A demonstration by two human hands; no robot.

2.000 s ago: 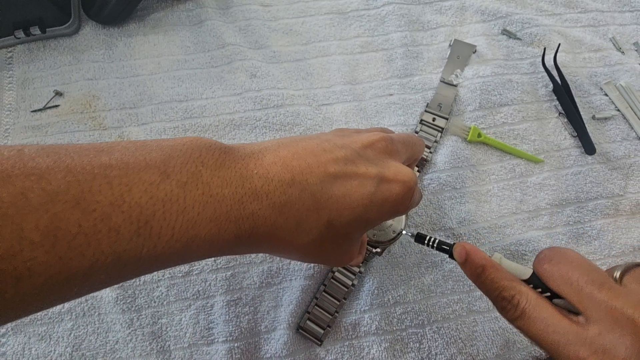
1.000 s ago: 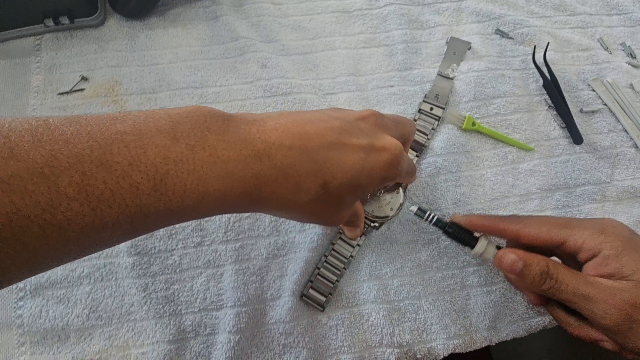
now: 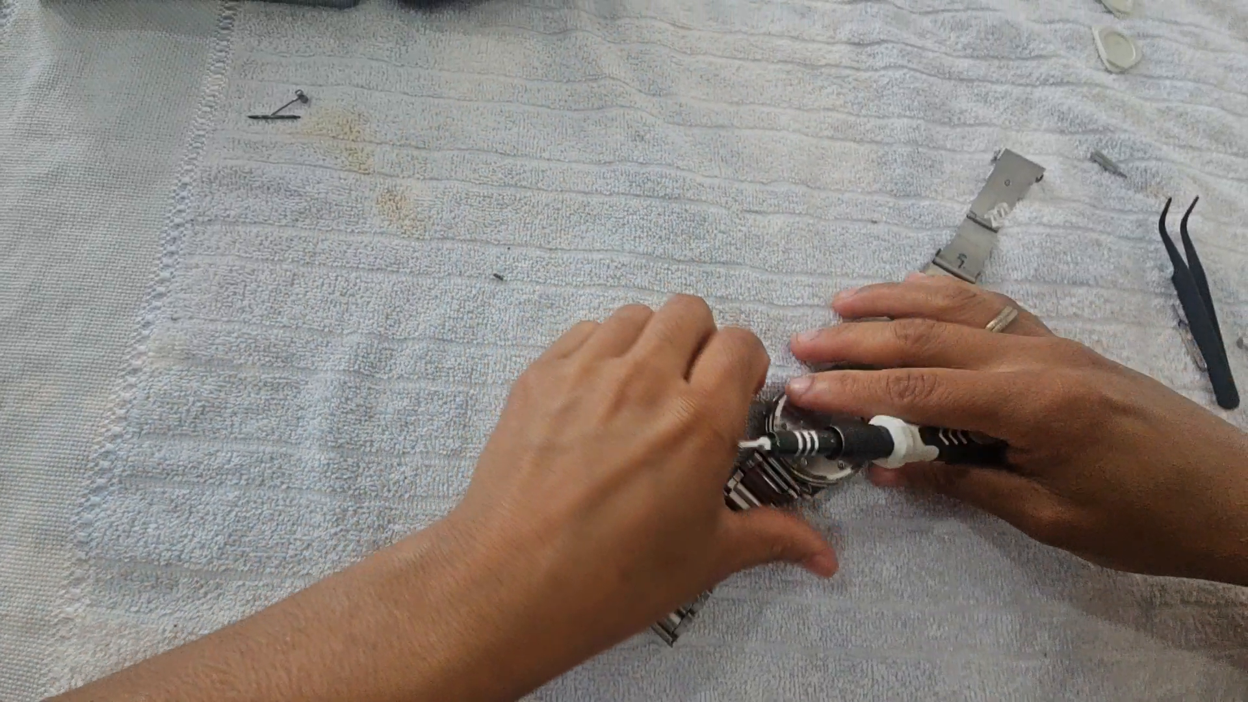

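A wristwatch with a metal link bracelet lies on the towel, the rim of its round case (image 3: 829,480) showing between my hands. Its unfolded metal clasp (image 3: 990,214) extends to the upper right. My right hand (image 3: 1014,419) holds a black and white precision screwdriver (image 3: 858,441) across the case, tip pointing left, with the other fingers resting over the upper bracelet. Over the lower bracelet is my left hand (image 3: 634,458), thumb apart from the curled fingers beside the screwdriver's tip. Whether the left fingers grip anything is hidden.
Black curved tweezers (image 3: 1204,312) lie at the right on the ribbed white towel (image 3: 390,390). A small metal piece (image 3: 1108,163) is near the clasp, and tiny pins (image 3: 283,109) lie at the upper left. A pale flat piece (image 3: 1117,49) sits at the upper right.
My right hand has moved onto the watch with the screwdriver, which was at the case's lower right. My left hand has shifted off the upper bracelet to the lower part, its thumb now spread.
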